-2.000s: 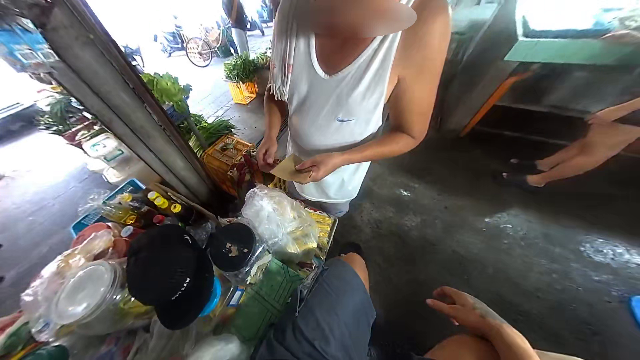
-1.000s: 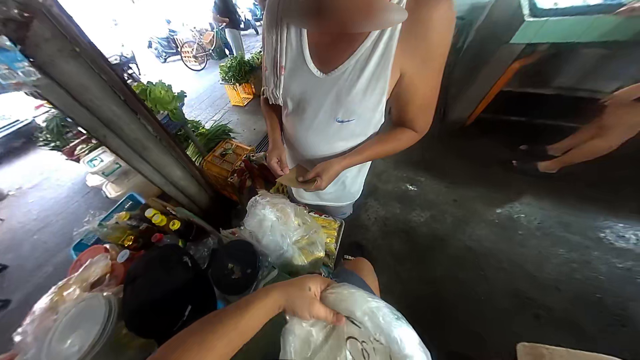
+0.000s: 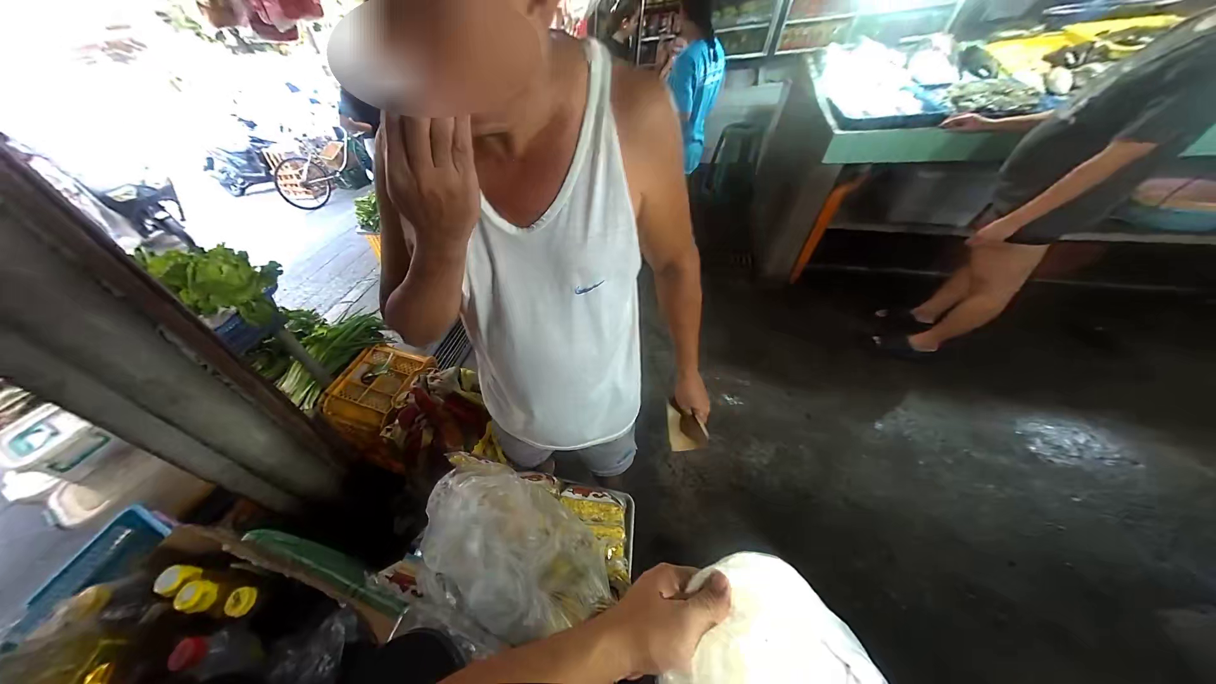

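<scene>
My left hand (image 3: 676, 613) reaches in from the bottom and grips the gathered top of a whitish plastic bag (image 3: 774, 627) at the lower middle. What the bag holds cannot be told. Just left of that hand, a crumpled clear plastic bag (image 3: 508, 556) lies beside yellow packets (image 3: 600, 518) on a metal tray. My right hand is out of view. Across from me stands a person in a white tank top (image 3: 560, 323), one hand raised to the face and the other hanging down with a piece of brown paper or card (image 3: 682, 427).
Bottles with yellow caps (image 3: 198, 596) stand at the lower left near a blue crate (image 3: 90, 570). A metal post (image 3: 171, 351) slants across the left side. Behind it are an orange crate (image 3: 375, 385) and leafy greens (image 3: 218, 280). Another person (image 3: 1073, 161) stands by a stall counter at right.
The person opposite has raised one hand to the face and lowered the other with the paper. Since two seconds ago, my left hand has come in with the bag. The view has tilted up.
</scene>
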